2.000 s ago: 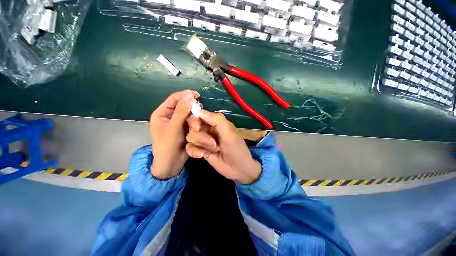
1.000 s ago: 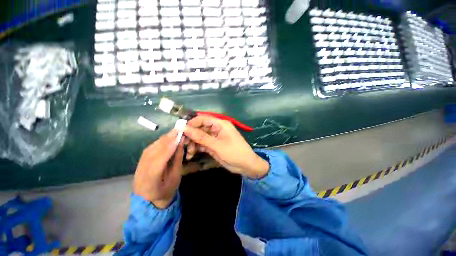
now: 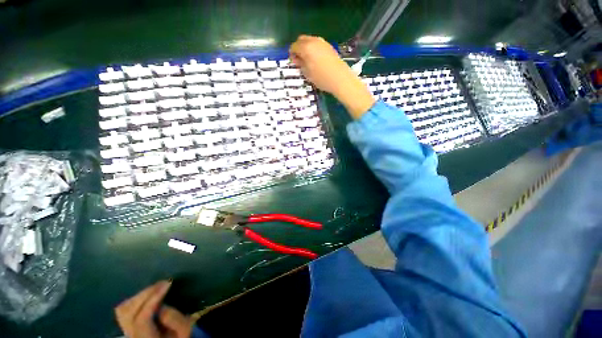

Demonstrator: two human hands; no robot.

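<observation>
My right hand [image 3: 318, 63] is stretched out to the far right corner of the nearest clear tray [image 3: 158, 211], its fingertips pointing down at the rows of white plastic assemblies [image 3: 204, 122]. Whether a piece is between those fingertips cannot be seen. My left hand [image 3: 148, 313] is low at the bench's near edge, partly cut off by the bottom of the picture, fingers a little apart, with no piece visible in it. One loose white strip [image 3: 181, 245] lies on the green bench, left of the red-handled pliers [image 3: 280, 234]. A pale block is at the pliers' head.
A clear bag of loose white parts [image 3: 33, 218] lies at the left. Another white piece [image 3: 53, 115] lies behind it. More filled trays [image 3: 429, 109] stand at the right. A white bottle tip [image 3: 358, 66] shows beside my right wrist. Thin pale strands [image 3: 254, 254] lie near the pliers.
My hands have parted. My right hand has moved forward from the white piece at the bench edge to the tray's far corner. My left hand has moved down and left. The view has shifted.
</observation>
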